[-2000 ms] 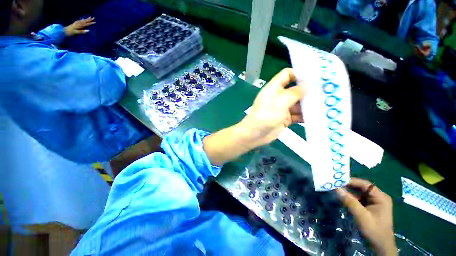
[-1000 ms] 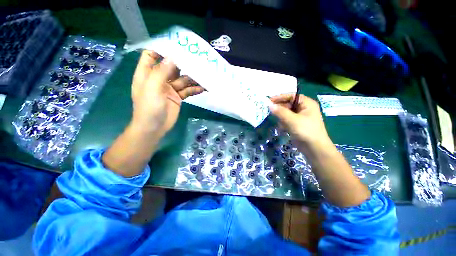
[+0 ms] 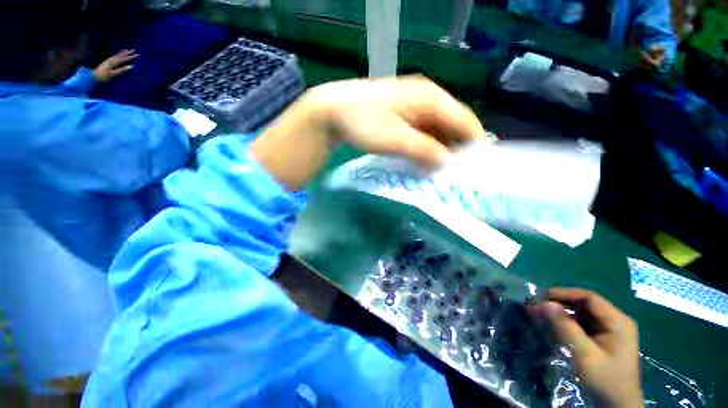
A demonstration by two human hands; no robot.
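Observation:
My left hand (image 3: 387,119) is raised at centre and slightly blurred. Its fingertips pinch the left part of a white adhesive ring sheet (image 3: 527,179), which is blurred and shows faint blue loops. My right hand (image 3: 595,339) is low at the right, above the film's right part, fingers curled. It no longer touches the sheet; whether it holds the tweezers cannot be made out. Small round black components (image 3: 441,303) lie in rows on shiny clear film (image 3: 371,291) between the hands, near the bench edge.
White liner strips (image 3: 499,249) lie behind the film. Another ring strip (image 3: 686,295) and a yellow piece (image 3: 677,249) are at right. Stacked blister trays (image 3: 243,80) stand at left, beside a person in a blue smock (image 3: 88,159). A post (image 3: 383,40) and a black bin (image 3: 551,100) are behind.
The ring sheet has gone from stretched between both hands to my left hand alone. My left hand has turned palm down. The view has swung back to the left since the middle frame.

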